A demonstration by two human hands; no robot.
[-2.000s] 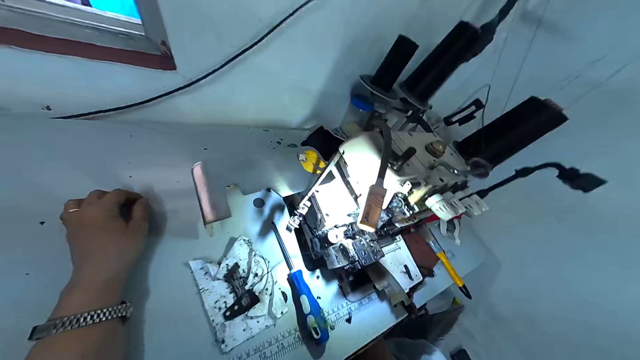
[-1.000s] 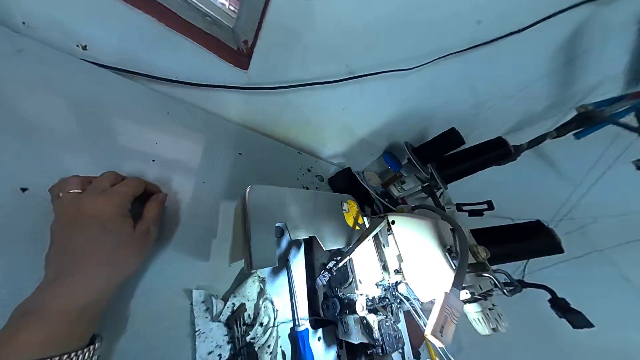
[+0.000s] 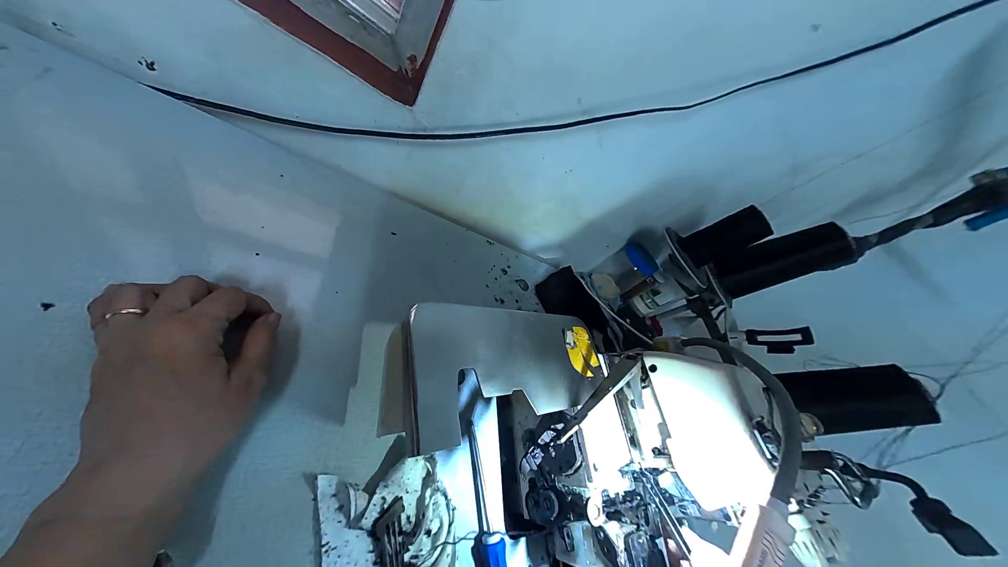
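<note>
My left hand [image 3: 177, 354], with a ring on one finger, rests loosely curled on the pale work table, and no object shows in it. Right of it stands an industrial sewing machine [image 3: 693, 417] with its inner mechanism exposed. A metal cover plate [image 3: 504, 339] with a yellow sticker sits at the machine's left side. Beside the mechanism lies a screwdriver [image 3: 477, 472] with a blue handle, and left of that a stained cloth [image 3: 417, 492] bears dark metal parts. My right hand cannot be made out; a small skin-toned patch shows at the bottom edge within the machine.
Black thread cones [image 3: 858, 398] and a blue-capped bottle [image 3: 642, 260] stand behind the machine. A black cable [image 3: 472, 135] runs along the wall below a window frame [image 3: 394, 83]. A grey lamp neck [image 3: 787, 425] arches over the machine. Dark specks dot the table.
The view has swung and come closer to the machine. The metal cover plate now lies flat-on beside the mechanism, where a narrower plate edge showed two seconds ago. My left hand stays curled on the table.
</note>
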